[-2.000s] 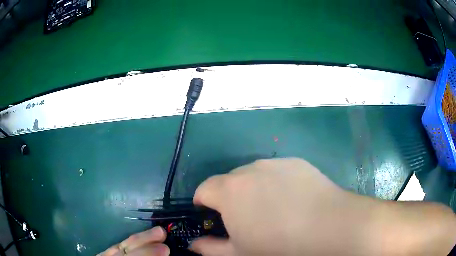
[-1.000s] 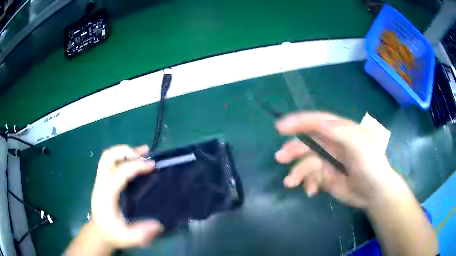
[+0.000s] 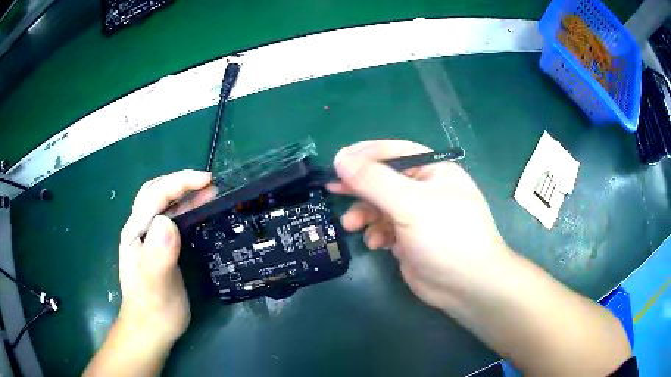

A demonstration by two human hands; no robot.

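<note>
My left hand [image 3: 158, 254] grips the left end of the screen panel [image 3: 246, 195], which is tilted up on edge above the board. Clear protective film [image 3: 283, 158] sticks up along its far side. The black circuit board [image 3: 272, 247] lies component side up below the panel, with small white connectors. My right hand [image 3: 419, 213] holds dark tweezers [image 3: 423, 159]; their tips are hidden or blurred near the panel's right end. A black cable [image 3: 218, 121] runs from behind the panel, its end on the white strip.
A blue basket [image 3: 588, 92] of orange rubber bands [image 3: 586, 46] stands at the upper right, beside dark units [image 3: 653, 118]. A cream card [image 3: 546, 180] with small strips lies right. Thin cables [image 3: 33, 320] lie left. Another board [image 3: 132, 11] lies at the far upper left.
The screen panel, lying flat over the unit a second ago, is now lifted on edge, exposing the board. My right hand has moved left to the panel's right end with the tweezers.
</note>
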